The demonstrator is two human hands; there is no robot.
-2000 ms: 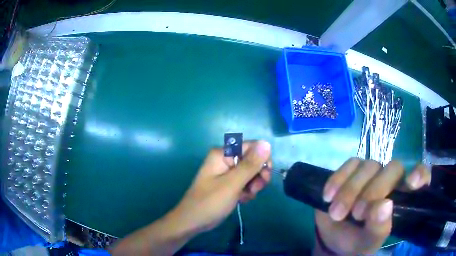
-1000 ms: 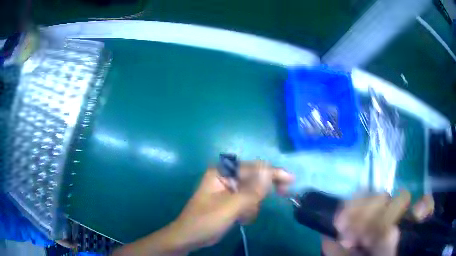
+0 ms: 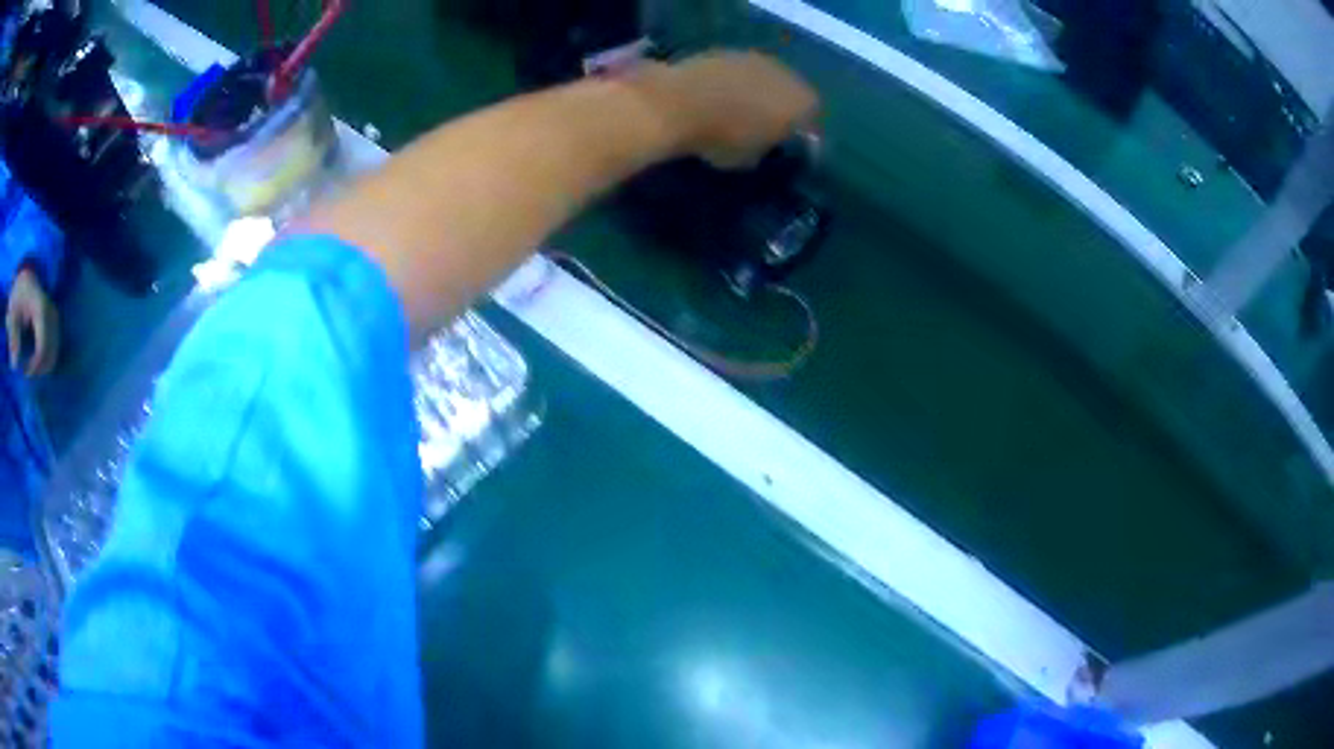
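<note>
My left hand [image 3: 739,110], blurred, reaches across to the far side of the white edging and lies over the top of a dark housing [image 3: 717,212]. Its fingertips are hidden or blurred, so I cannot tell if they grip it. A thin reddish-yellow wire harness [image 3: 754,372] loops off the housing onto the green surface. My right hand and the electric screwdriver are out of the picture. The small black part with the white lead is not visible.
White edging [image 3: 775,476] runs diagonally across. The clear blister tray [image 3: 476,410] lies partly under my blue sleeve. A tub [image 3: 264,147] with red-handled tools stands upper left. Another person's hand [image 3: 29,322] shows at far left. A blue bin [image 3: 1053,729] is cut off at the bottom.
The view has swung left and up. My left hand has left the work area in front and moved out to the housing. My right hand, screwdriver and white leads have gone from view.
</note>
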